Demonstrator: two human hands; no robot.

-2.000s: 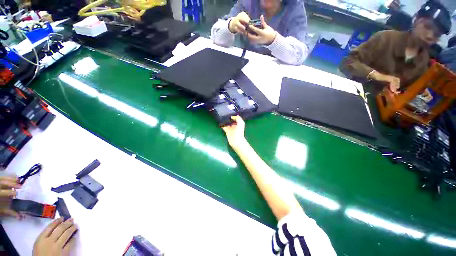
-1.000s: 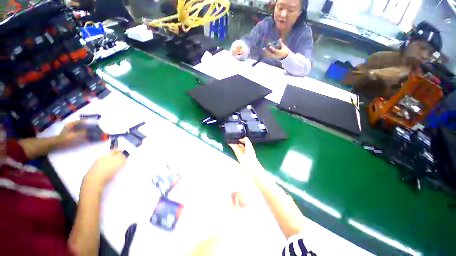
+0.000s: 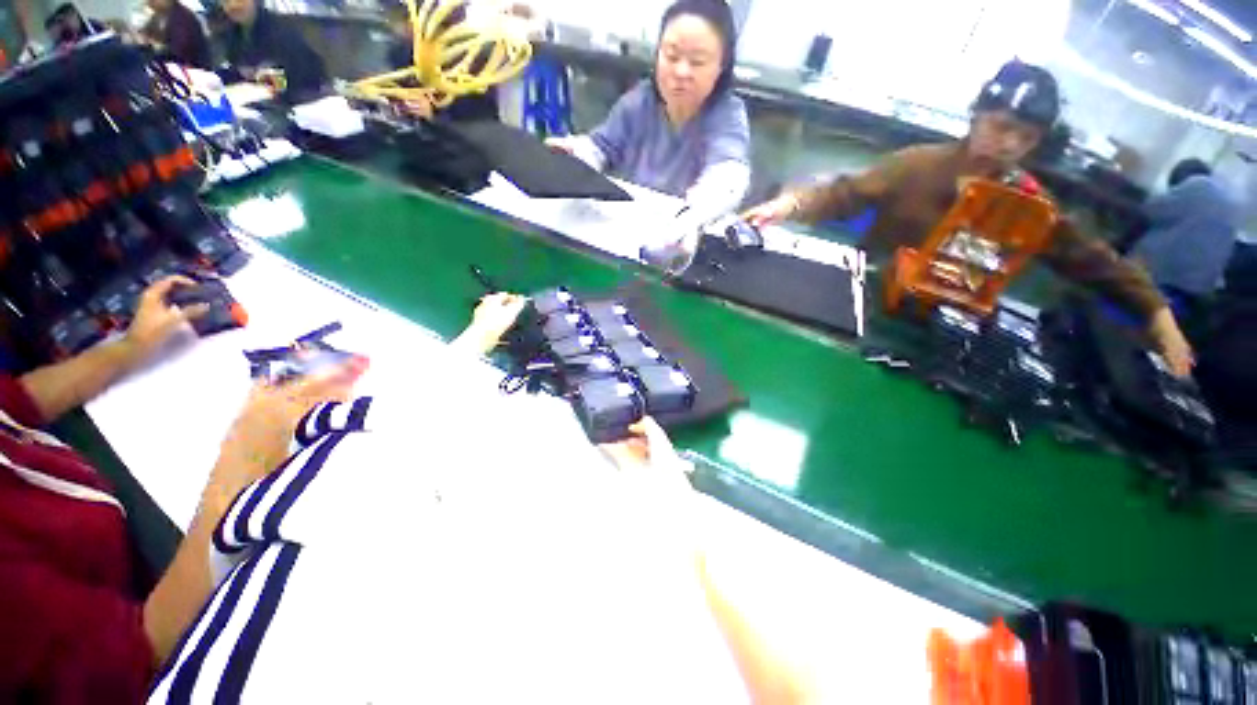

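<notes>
Rows of black units with greyish faces (image 3: 607, 351) lie on a black mat (image 3: 710, 386) on the green belt, with thin black cords at their left side. My right hand (image 3: 645, 448) is at the mat's near corner, its fingers closed around the edge by the nearest unit. My left hand (image 3: 494, 320) is at the far left side of the units, near the cords; its grip is unclear. My forearms are washed out by glare.
Orange pieces (image 3: 982, 664) lie at lower right beside black units. A neighbour's hands (image 3: 163, 310) work at left, beside stacked units with orange ends (image 3: 104, 179). Two people sit across the belt, near an orange rack (image 3: 972, 248) and another black mat (image 3: 786, 282).
The black board covering some units is off them, so more rows show. My left hand has reached in at their left side. The person opposite has lowered their hands.
</notes>
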